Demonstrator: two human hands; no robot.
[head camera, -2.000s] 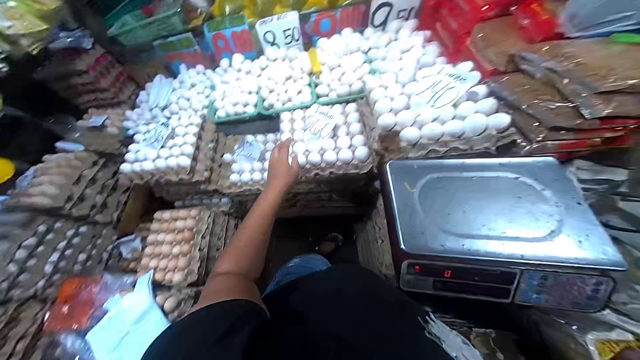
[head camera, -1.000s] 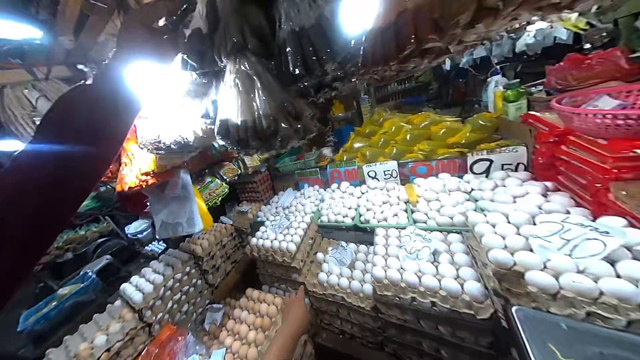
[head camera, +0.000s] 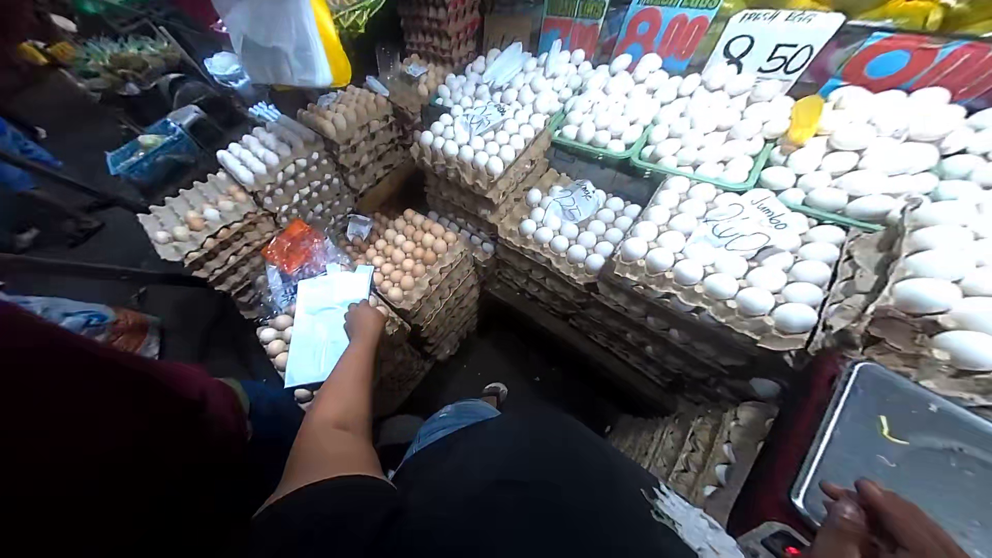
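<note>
My left hand (head camera: 364, 322) reaches down to the right edge of a pale blue paper sheet or pad (head camera: 322, 329) that lies over a tray of eggs. Its fingers are curled, and whether they grip the paper or an egg beneath is not plain. Just behind it stands a stack of cardboard trays with brown eggs (head camera: 407, 252). My right hand (head camera: 872, 511) is at the lower right, fingers partly bent, over the near edge of a weighing scale's metal plate (head camera: 922, 442). Nothing shows between its fingers.
Stacked trays of white eggs (head camera: 728, 271) stand across the middle and right, with price signs (head camera: 771, 46) behind. A clear plastic bag with orange contents (head camera: 298, 252) lies by the paper. A person in a dark red top (head camera: 116, 434) stands close at the left.
My left hand, at the white egg trays two seconds ago, is now by the blue paper. My right hand has come into view at the scale. The view has swung up and back down.
</note>
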